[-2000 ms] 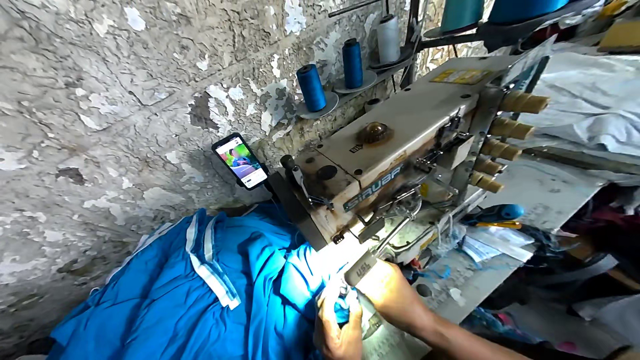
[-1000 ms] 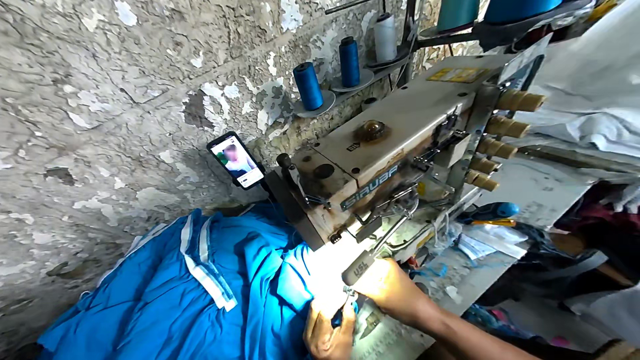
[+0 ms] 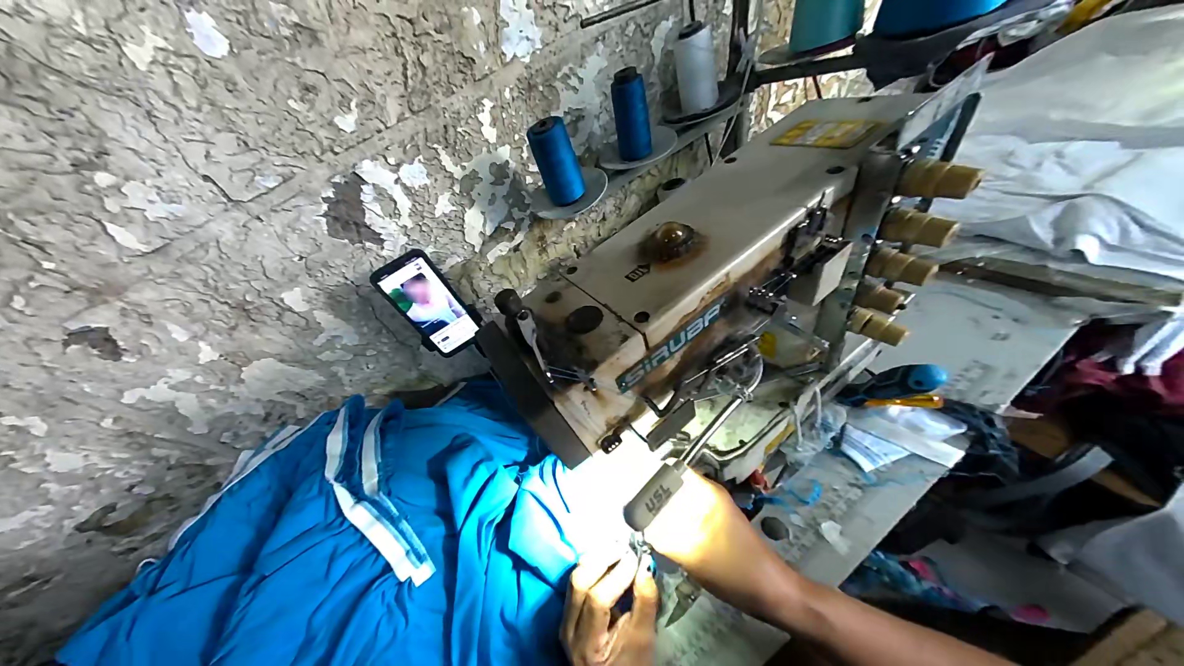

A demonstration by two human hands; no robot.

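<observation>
Under the head of a Siruba sewing machine (image 3: 703, 268), a lamp throws a very bright glare. My left hand (image 3: 610, 606) is at the bottom centre with its fingers bent and close together, at the edge of the blue fabric (image 3: 370, 555); glare hides what its fingertips touch. My right hand (image 3: 689, 523) reaches in from the right beside the grey presser-area lamp marked USL (image 3: 654, 497), its fingers lost in the glare. The blue fabric, with white strips (image 3: 375, 527), lies heaped left of the needle area.
A phone (image 3: 427, 303) stands upright by the rough wall. Blue thread spools (image 3: 556, 162) and a white one (image 3: 696, 69) sit behind the machine. At right lie a blue-handled tool (image 3: 897, 382), white scraps (image 3: 879, 439) and heaped cloth (image 3: 1073, 185).
The picture on the phone screen has changed. Both hands remain near the needle area, with only small shifts.
</observation>
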